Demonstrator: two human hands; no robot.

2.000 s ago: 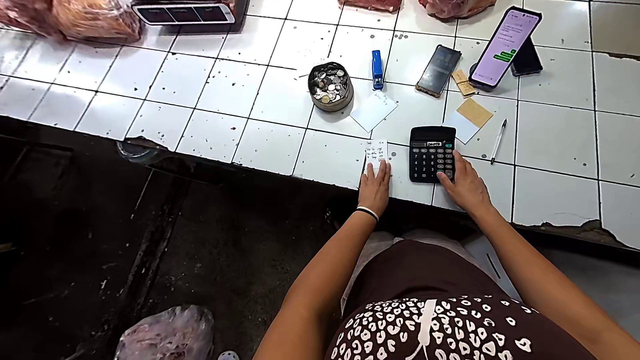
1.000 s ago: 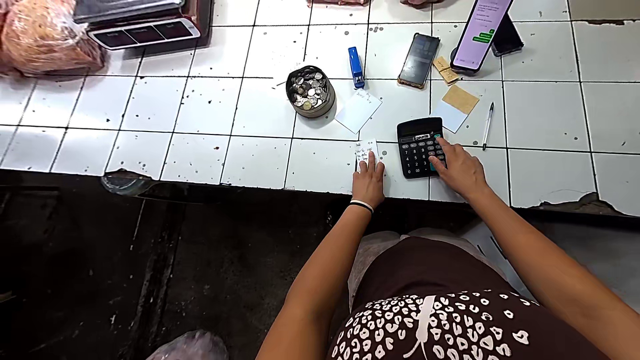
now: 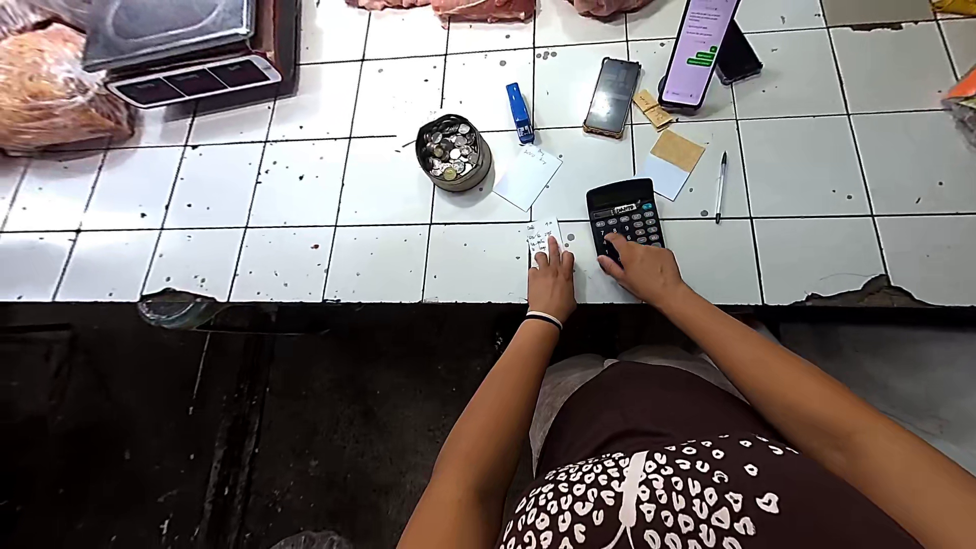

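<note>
My left hand (image 3: 552, 286) rests on the white tiled counter, its fingertips pressing the lower part of a small paper slip (image 3: 544, 232) with handwriting. To its right, my right hand (image 3: 646, 268) lies over the lower keys of a black desk calculator (image 3: 621, 200), with fingers on the number keys. Beyond them are a square note (image 3: 528, 177), a blue stapler (image 3: 520, 113) and a round tin of coins (image 3: 453, 152). A ballpoint pen (image 3: 720, 187) and a part-brown, part-white paper piece (image 3: 674, 163) lie right of and beyond the calculator.
A weighing scale (image 3: 194, 80) and bagged meat (image 3: 57, 91) stand at the far left, with raw meat (image 3: 482, 9) along the back. One phone (image 3: 612, 96) lies flat; another (image 3: 698, 53) shows a lit screen. The counter's front edge (image 3: 877, 291) is chipped.
My right hand has moved from the calculator's right side onto its number keys. My left hand stays on the slip. The view has shifted somewhat.
</note>
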